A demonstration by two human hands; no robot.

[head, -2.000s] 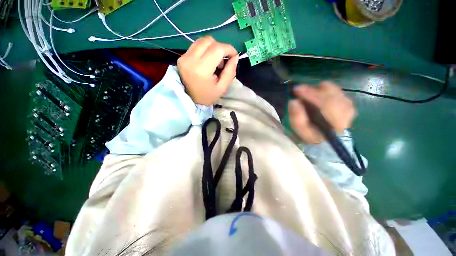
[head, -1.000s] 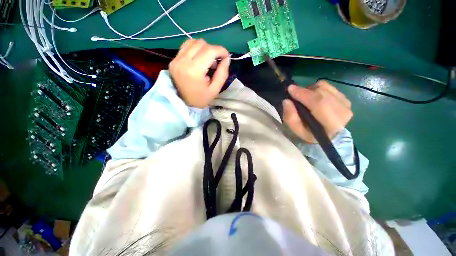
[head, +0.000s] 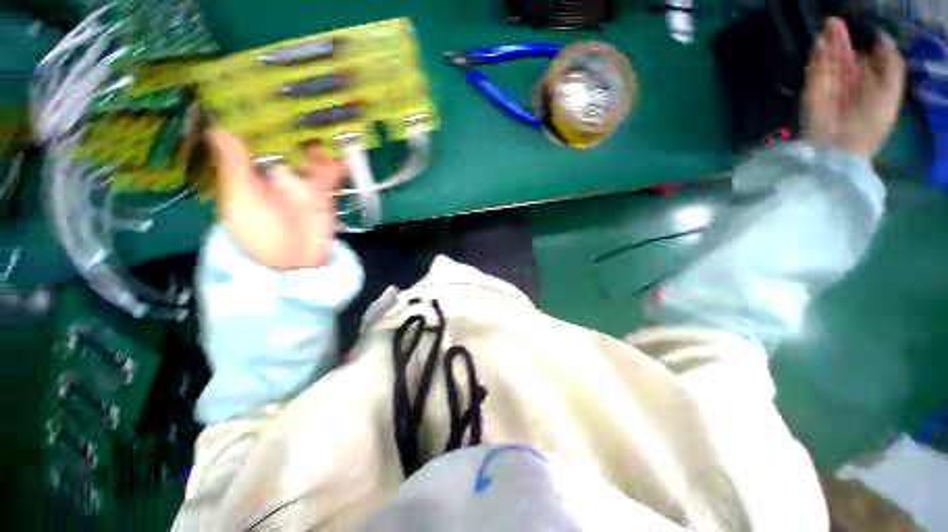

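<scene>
A yellow circuit board [head: 369, 78] with long dark parts is at the upper left, component side up. White leads [head: 360, 185] hang from its lower edge. My left hand [head: 275, 203] is blurred and grips the board at its lower left edge. My right hand [head: 854, 88] is far off at the upper right, beside a dark block [head: 754, 78]. It is blurred, and I cannot tell whether its fingers hold anything. The soldering iron cannot be made out.
Blue-handled cutters [head: 502, 96] lie open left of the round tub [head: 584, 94]. Stacked wired boards [head: 130, 151] with a white lead bundle [head: 64, 197] are at far left. Larger dark green boards [head: 88, 384] are below the bench edge. Blue material is at far right.
My left hand has moved left and now grips a board, yellow side up. My right hand has moved far up and right, and the iron is no longer visible. The view has shifted.
</scene>
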